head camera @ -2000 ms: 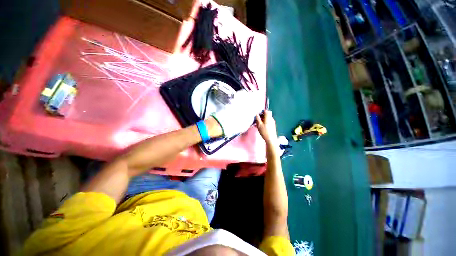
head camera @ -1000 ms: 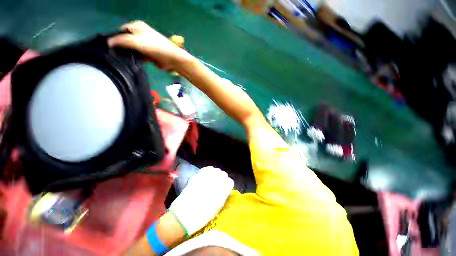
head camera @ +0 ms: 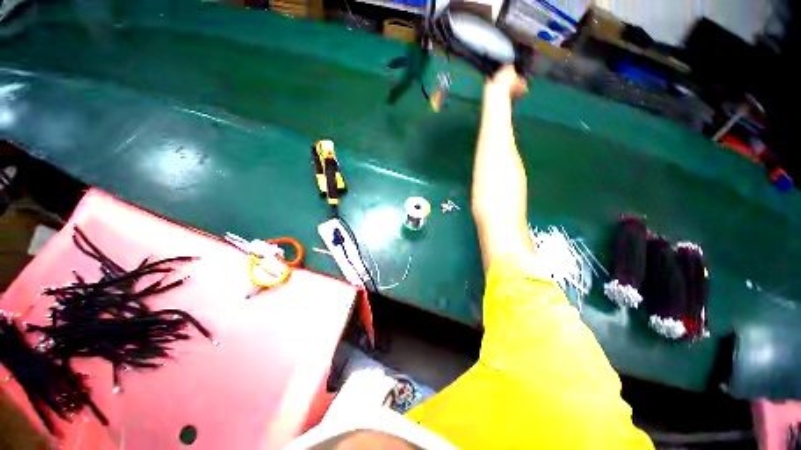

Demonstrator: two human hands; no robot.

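My right hand (head camera: 507, 81) is bare and reaches to the far side of the green bench, gripping the near edge of the black housing (head camera: 481, 37). The housing is tilted and blurred, with its round white disc showing. Whether it touches anything behind is unclear. A white shape low in the middle looks like my gloved left hand (head camera: 364, 388), close to my body. Its fingers cannot be made out.
On the green bench (head camera: 255, 132) lie a yellow and black soldering gun (head camera: 328, 171), solder spool (head camera: 416, 213), white power strip (head camera: 344, 250), white strips (head camera: 562, 259) and black bundles (head camera: 663, 277). Orange-handled scissors (head camera: 277, 264) and black leads (head camera: 114, 316) are on the red surface (head camera: 237, 352).
The view has turned right. The housing went from the red surface, lifted by my right hand, to the bench's far side. My gloved left hand came off it and back near my body.
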